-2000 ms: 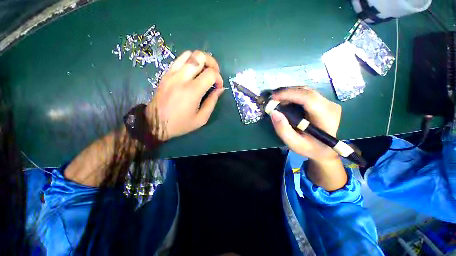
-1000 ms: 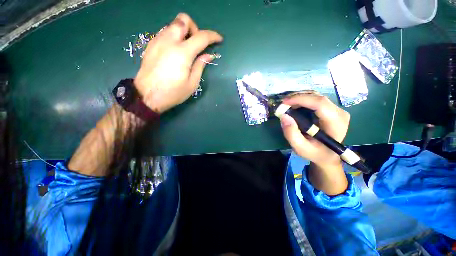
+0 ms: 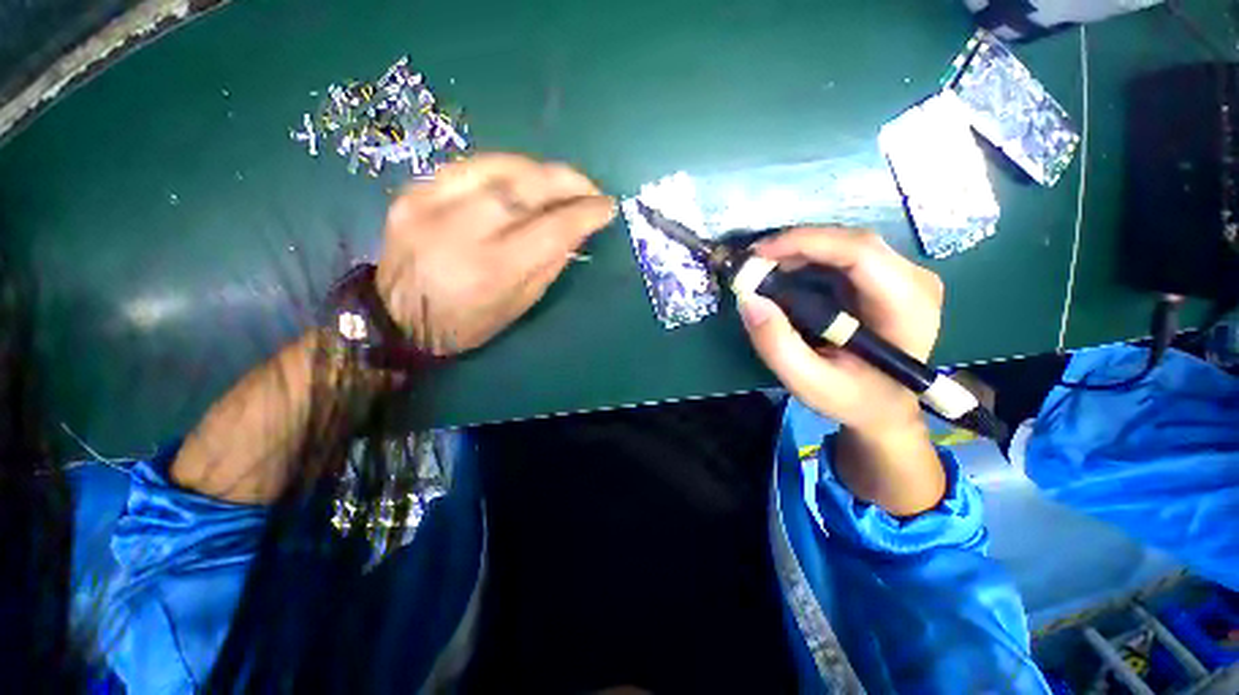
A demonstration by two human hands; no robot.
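A small circuit board (image 3: 675,278) with a silvery glare lies flat on the green bench. My right hand (image 3: 849,319) holds a black soldering iron (image 3: 870,350) with pale bands like a pen, its tip on the board's upper left part. My left hand (image 3: 492,245) is just left of the board, thumb and forefinger pinched together, fingertips at its upper left corner. A tiny silver sliver shows under these fingers; whether it is held is unclear. A pile of small silver components (image 3: 387,122) lies beyond my left hand.
Two more boards (image 3: 940,174) lie at the right, partly overlapping. A thin pale cable (image 3: 1078,204) runs beside them. A black box (image 3: 1179,183) stands at the far right. A white cup (image 3: 1073,11) is cut off by the top edge. Another blue sleeve (image 3: 1141,448) shows at right.
My left hand has moved from over the component pile back down and right to the board's corner, uncovering the pile. The iron stays on the board. The view has shifted slightly.
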